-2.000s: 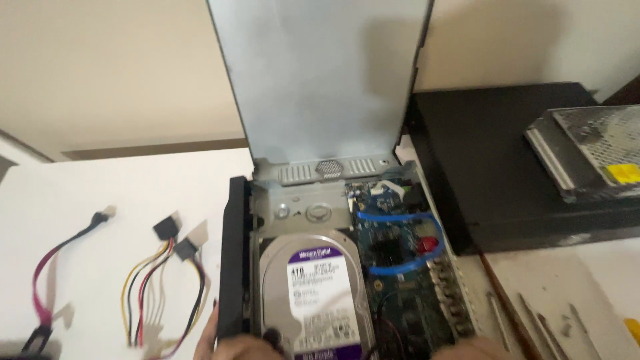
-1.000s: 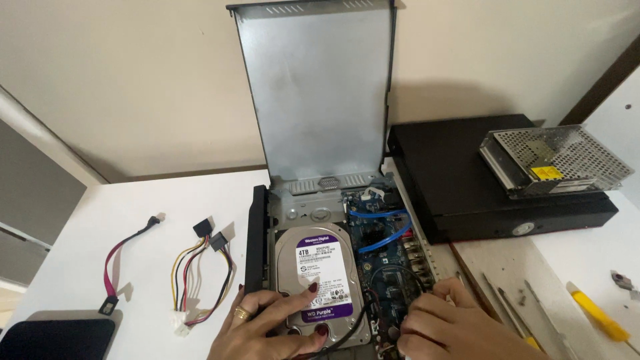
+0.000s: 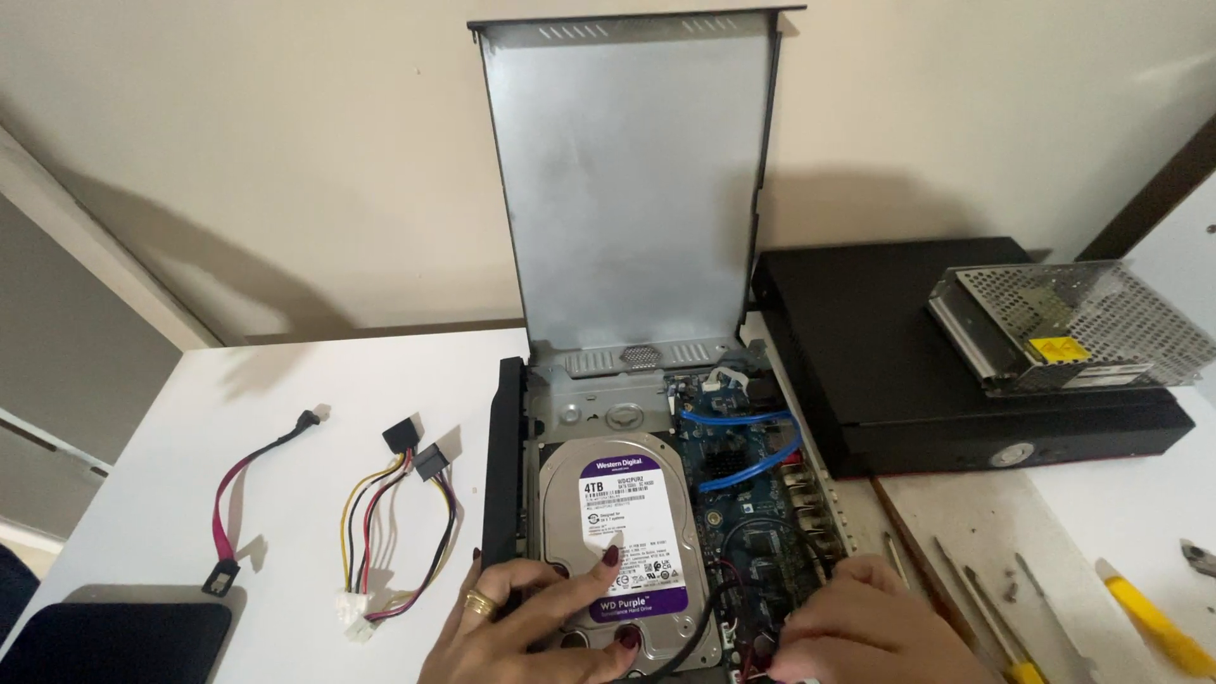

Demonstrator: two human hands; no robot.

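Observation:
A Western Digital hard drive [image 3: 617, 532] lies label up inside an open recorder case, whose metal lid [image 3: 632, 190] stands raised behind it. My left hand [image 3: 541, 617] rests on the case's black front panel [image 3: 503, 456] and the drive's lower left, fingers spread. To the right of the drive is a blue circuit board [image 3: 741, 513] with blue cables [image 3: 746, 475]. My right hand [image 3: 864, 627] is bent over the board's near end, fingertips at thin wires and a small white connector [image 3: 750, 676]; its grip is partly hidden. A black cable [image 3: 698, 632] crosses the drive's near corner.
A red SATA cable [image 3: 228, 503] and a power splitter cable [image 3: 404, 522] lie on the white table [image 3: 285, 380] at left, near a black pad [image 3: 119, 641]. At right, a black case [image 3: 883, 332] carries a perforated power supply [image 3: 1073, 323]; screwdrivers [image 3: 988, 622] lie in front.
Both hands, barely in view two seconds ago, are now over the case. Since one second ago the right hand has stayed near the board's close end. The view has shifted.

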